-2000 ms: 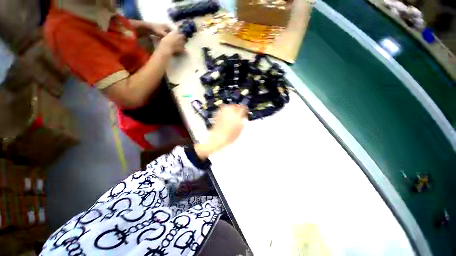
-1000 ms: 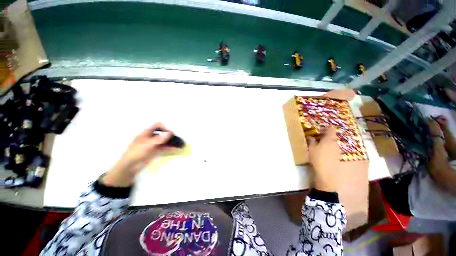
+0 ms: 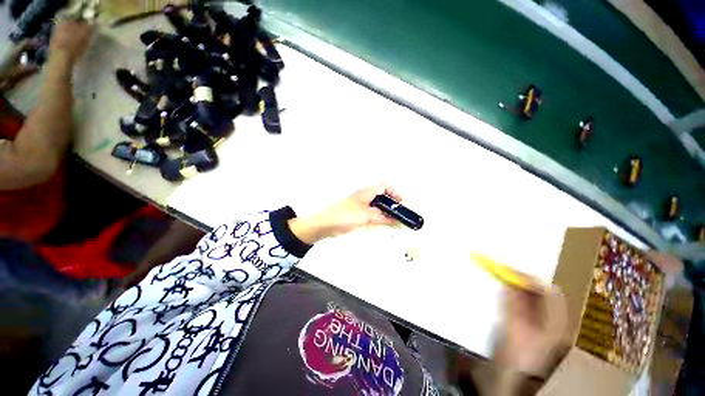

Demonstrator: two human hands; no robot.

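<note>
My left hand [image 3: 357,213] holds a glossy black housing [image 3: 397,211] over the middle of the white bench surface. My right hand [image 3: 533,317] is blurred and holds a bright yellow battery [image 3: 504,271] by one end, just left of the battery box. The battery points toward the housing but is apart from it. The open brown battery box [image 3: 585,271] stands at the right, with yellow-orange cells and a red-white tangle of leads on top. A heap of black housings [image 3: 202,94] lies at the upper left.
The green conveyor belt [image 3: 464,54] runs behind the bench, carrying several spaced filled units [image 3: 634,170]. A pale scrap [image 3: 412,254] lies on the white surface near my left hand. A neighbour's arm [image 3: 48,116] is at the far left.
The view has turned left. My right hand has come out of the battery box with a yellow battery. My left hand still holds the black housing.
</note>
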